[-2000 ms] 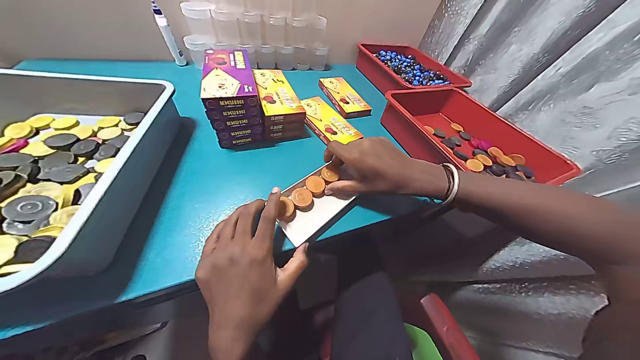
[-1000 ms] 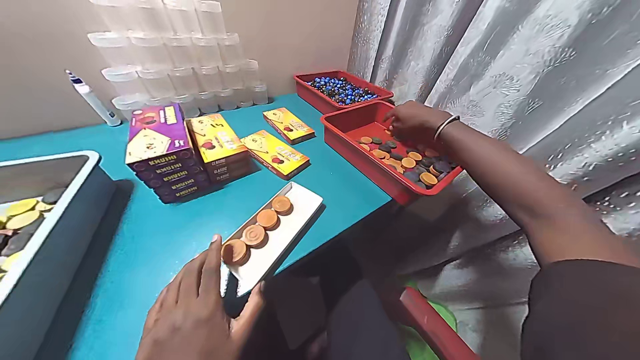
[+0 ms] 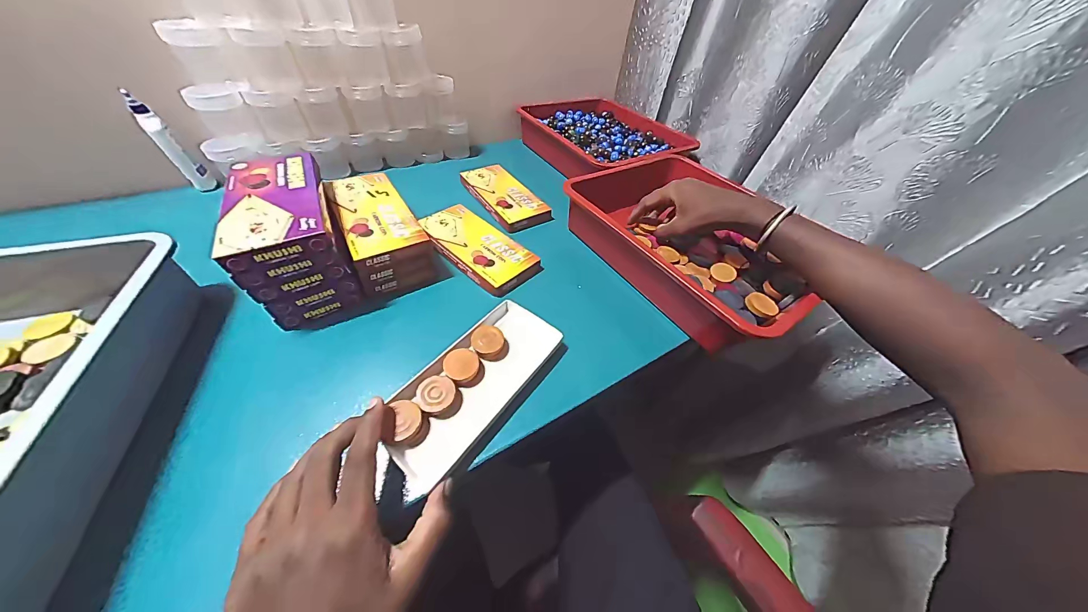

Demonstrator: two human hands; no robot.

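Observation:
A narrow white open box [image 3: 497, 387] lies slantwise near the front edge of the teal table. Several orange-brown carrom coins [image 3: 461, 365] sit in a row along its left side. My left hand [image 3: 340, 510] grips the near end of the box, fingertips by the nearest coin and thumb at the right corner. My right hand [image 3: 701, 208] reaches into the larger red tray [image 3: 629, 276], fingertips down among orange, dark and pink coins [image 3: 723, 272]; whether a coin is between the fingers cannot be told.
Purple boxes [image 3: 268, 225] stand stacked beside yellow boxes [image 3: 374, 221], with two more yellow boxes [image 3: 482, 246] to their right. Behind are clear plastic containers [image 3: 323, 93] and a marker [image 3: 166, 140]. A red tray of blue beads [image 3: 595, 136] is at the back; a grey tub [image 3: 110, 340] stands left.
My right hand has left the white box, where it was two seconds ago, and is in the larger red tray. My left hand stays at the box's near end.

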